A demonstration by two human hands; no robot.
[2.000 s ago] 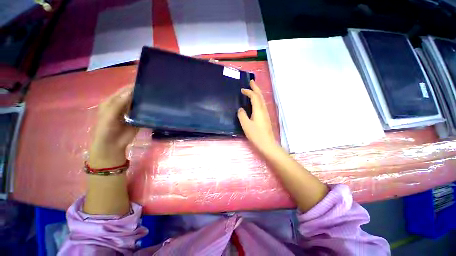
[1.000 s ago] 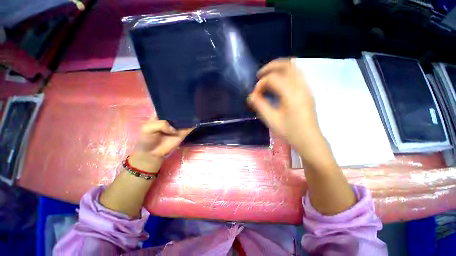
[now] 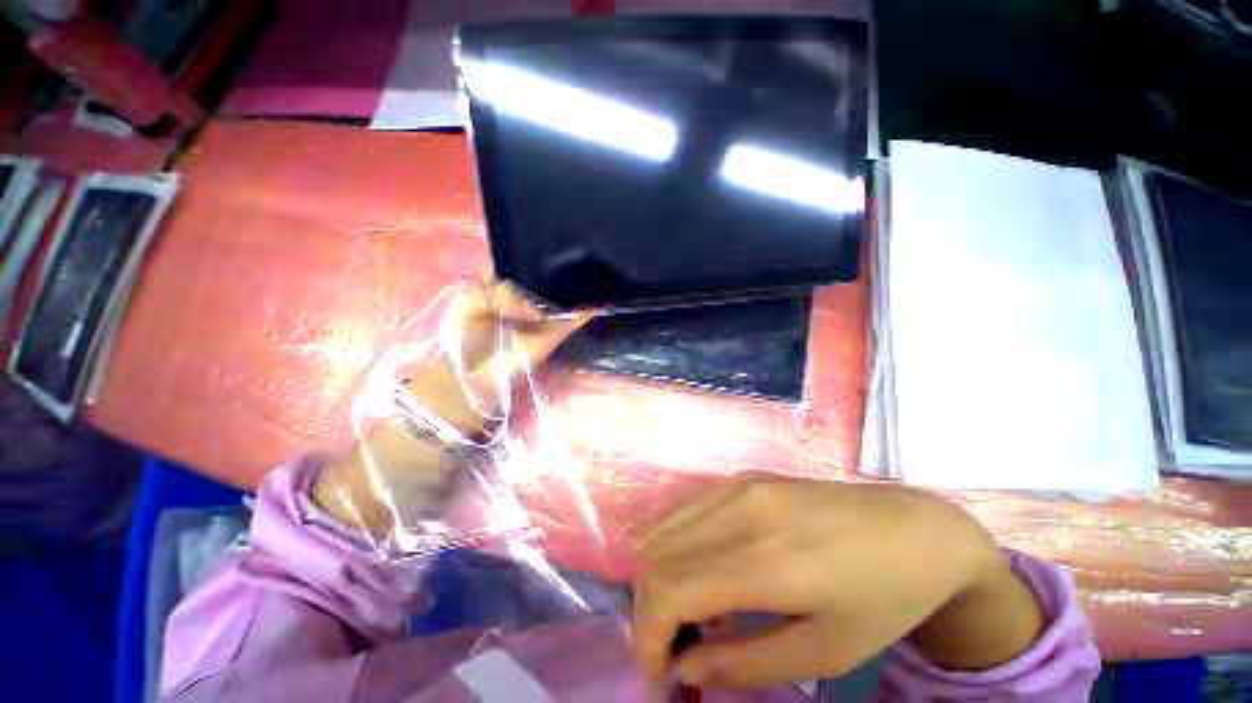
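Note:
A tablet (image 3: 659,206) is held up with its glossy black screen facing me, with bright lamp reflections on it. My left hand (image 3: 501,337) grips its lower left corner, partly seen through clear film. The loose, wrinkled protective film (image 3: 474,453) hangs over my left wrist and reaches towards my right hand. My right hand (image 3: 796,584) is low at the front edge, fingers bent and pinched together at the film's end. A second dark tablet (image 3: 707,343) lies on the bench, partly under the held one.
A stack of white sheets (image 3: 1016,316) lies to the right. Beside it, a tablet on white layers (image 3: 1215,323) is cut off by the picture's edge. Tablets with white sheets (image 3: 89,295) lie at the far left. A blue bin (image 3: 186,494) is below the bench edge.
The film has come off the tablet's screen and hangs loose. My right hand has moved down towards me. My left hand still holds the tablet, now a little further right.

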